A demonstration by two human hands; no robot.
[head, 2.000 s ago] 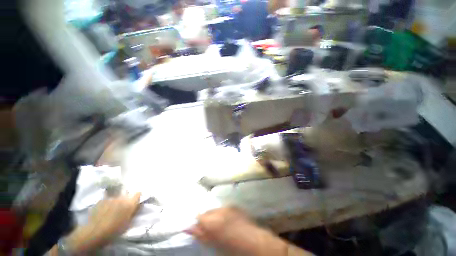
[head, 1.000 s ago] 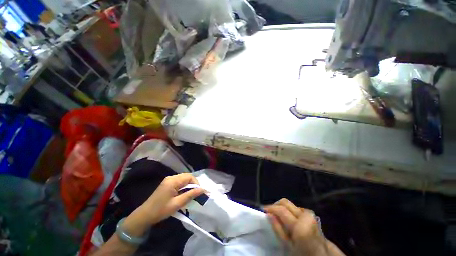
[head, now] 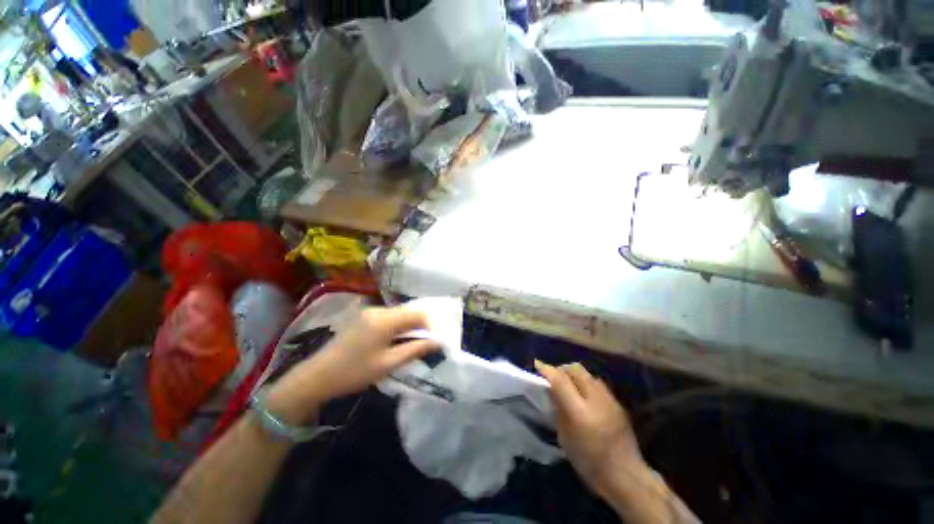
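Observation:
A white garment piece (head: 466, 435) hangs between my hands over the lap, in front of the table's edge. My left hand (head: 353, 358) grips its upper left part, with a white corner standing up past the fingers. My right hand (head: 589, 409) pinches its upper right edge, so the edge between the hands is stretched. Dark patches show at the cloth near my left hand; I cannot tell if they belong to it. The sewing machine head (head: 753, 123) stands over the bed cover (head: 696, 220) at the right, apart from the cloth.
A dark smartphone (head: 883, 276) and a small reddish tool (head: 797, 261) lie right of the needle area. Clear plastic bags (head: 410, 123) and a cardboard board (head: 353, 200) are at the table's left end. Red bags (head: 200, 338), a yellow bag (head: 330, 248) and blue crates (head: 77, 281) stand left.
The view swung from the machine toward the lap and left side, then tilted up slightly. Both hands still hold the white cloth, now raised nearer the table edge, its lower part hanging down.

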